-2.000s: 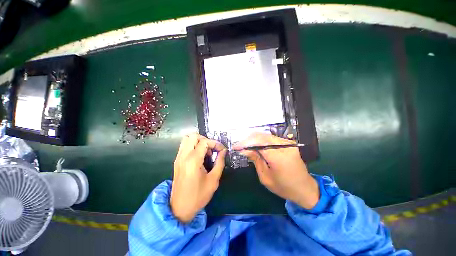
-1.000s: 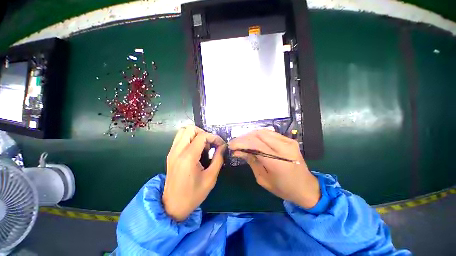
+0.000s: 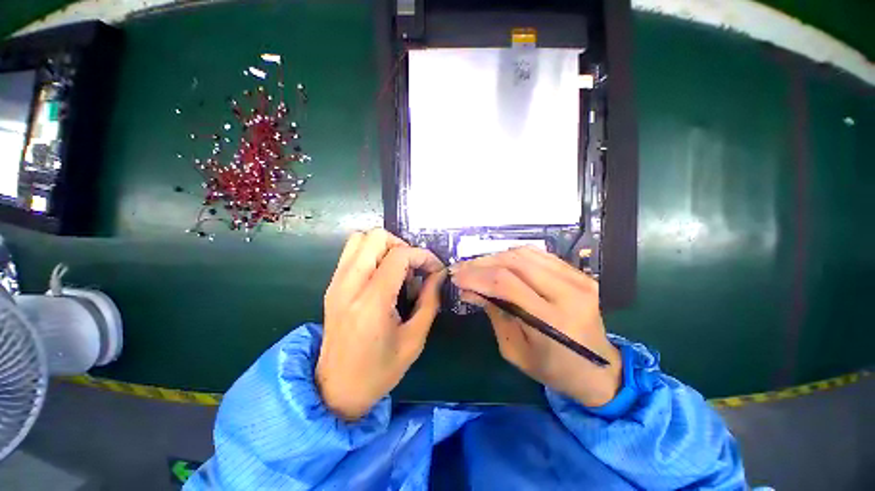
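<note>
An open device with a large white panel (image 3: 494,139) lies in a black tray (image 3: 622,163) in front of me. My left hand (image 3: 376,316) is over the tray's near left corner, thumb and index finger pinched together; a part between them is too small to make out. My right hand (image 3: 542,321) holds dark tweezers (image 3: 552,333), whose rear end points down to the right; the tips are hidden by the fingers. Both hands' fingertips meet over the circuit board (image 3: 465,305), which they partly cover.
A loose pile of small red-wired components (image 3: 251,173) lies on the green bench (image 3: 710,249) left of the tray. A neighbouring tray with a device (image 3: 84,125) is at the far left. A white fan (image 3: 72,331) stands at the near left. Yellow-black tape (image 3: 144,390) shows below the bench edge.
The view has shifted, so the tray and pile sit higher. The tweezers' rear end has swung from level to pointing down right. The fingertips remain together over the board.
</note>
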